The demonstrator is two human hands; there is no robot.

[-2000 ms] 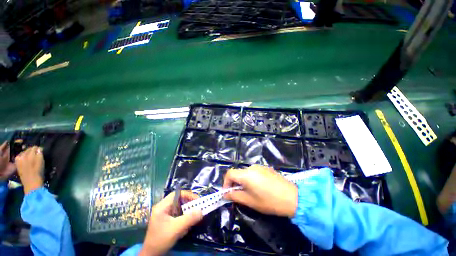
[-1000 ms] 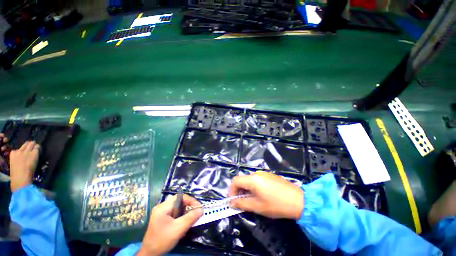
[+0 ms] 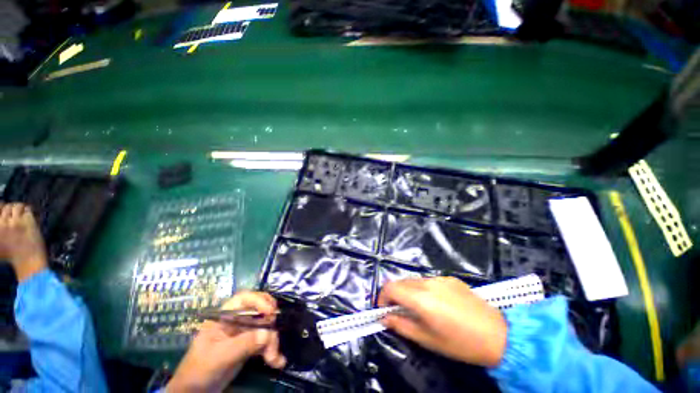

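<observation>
My right hand (image 3: 445, 318) holds a long white sticker strip (image 3: 351, 327) with rows of small dark dots, above the black compartment tray (image 3: 326, 261). The strip sticks out on both sides of the hand. My left hand (image 3: 234, 338) holds silver tweezers (image 3: 234, 315), which point left over the edge of the clear blister tray (image 3: 188, 261) with its tiny gold pieces. A dark piece with a small round spot lies by my left fingertips; I cannot tell whether they touch it. Black housings (image 3: 326, 175) lie in the tray's upper cells.
A white sheet (image 3: 587, 247) lies on the tray's right edge. Yellow tape (image 3: 641, 284) and a perforated white strip (image 3: 660, 207) are further right. A loose black part (image 3: 175, 175) lies behind the blister tray. Another person's hand (image 3: 21, 239) is at the left over a black tray.
My left hand has let go of the strip's left end and moved down-left. The tweezers have swung from upright to pointing left. My right hand keeps the strip.
</observation>
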